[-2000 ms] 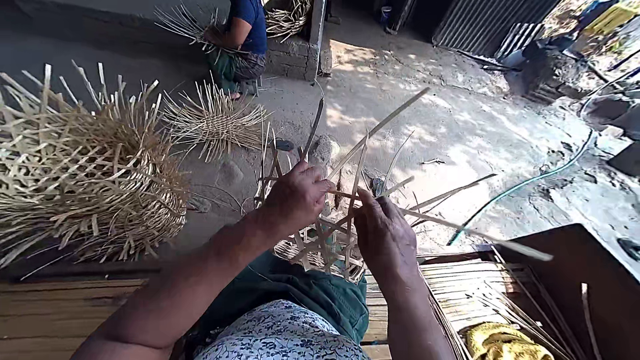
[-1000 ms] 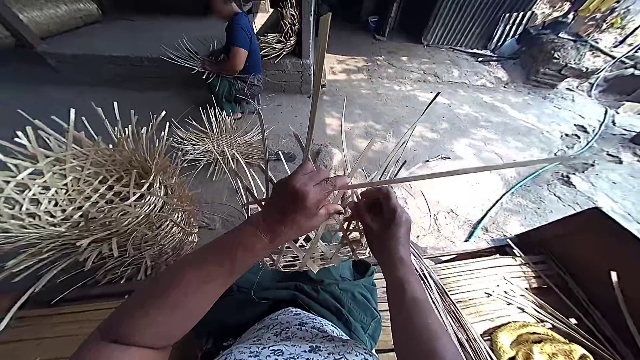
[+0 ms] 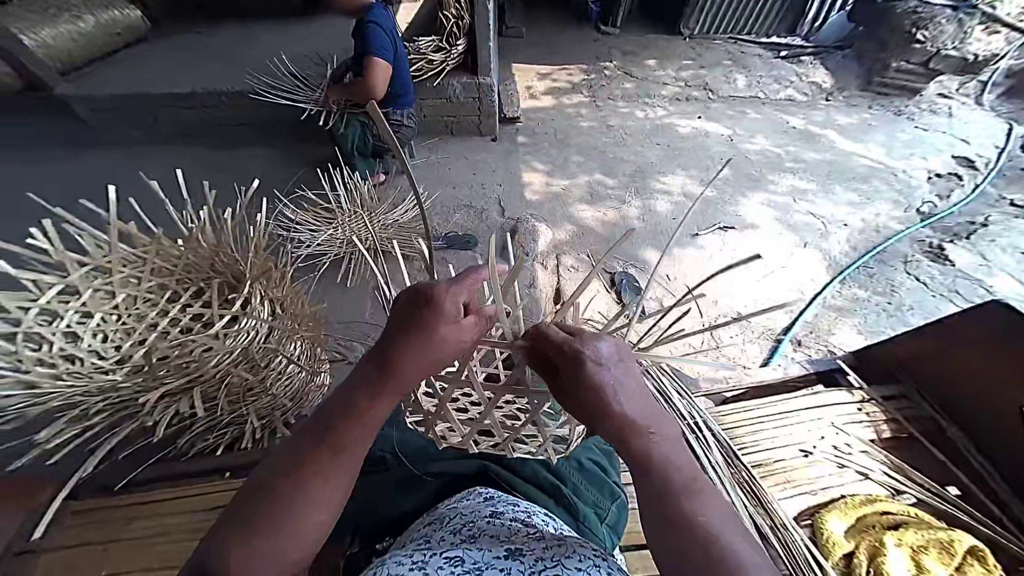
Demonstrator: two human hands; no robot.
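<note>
An open-weave basket of pale bamboo strips [image 3: 496, 412] rests on my lap, its long loose strip ends fanning up and outward. At the left part of its rim is my left hand [image 3: 440, 316], fingers on the strips, the index finger pointing out and a darker strip rising behind it. My right hand [image 3: 580, 372] pinches a crossing of strips at the rim's middle, thumb and fingers closed. A thin strip runs between the two hands. The fingertips of the right hand are partly hidden by the hand itself.
Stacked woven baskets with bristling ends [image 3: 184, 328] lie at left, another woven piece [image 3: 356, 220] beyond. A co-worker [image 3: 384, 72] holds strips near a ledge. Loose strips [image 3: 720, 472] and a yellow cloth [image 3: 904, 540] lie on the bamboo bench at right. A green hose [image 3: 868, 256] crosses the ground.
The long pale strip that stretched to the right from my hands one second ago no longer extends there. My right hand has come closer over the basket's rim.
</note>
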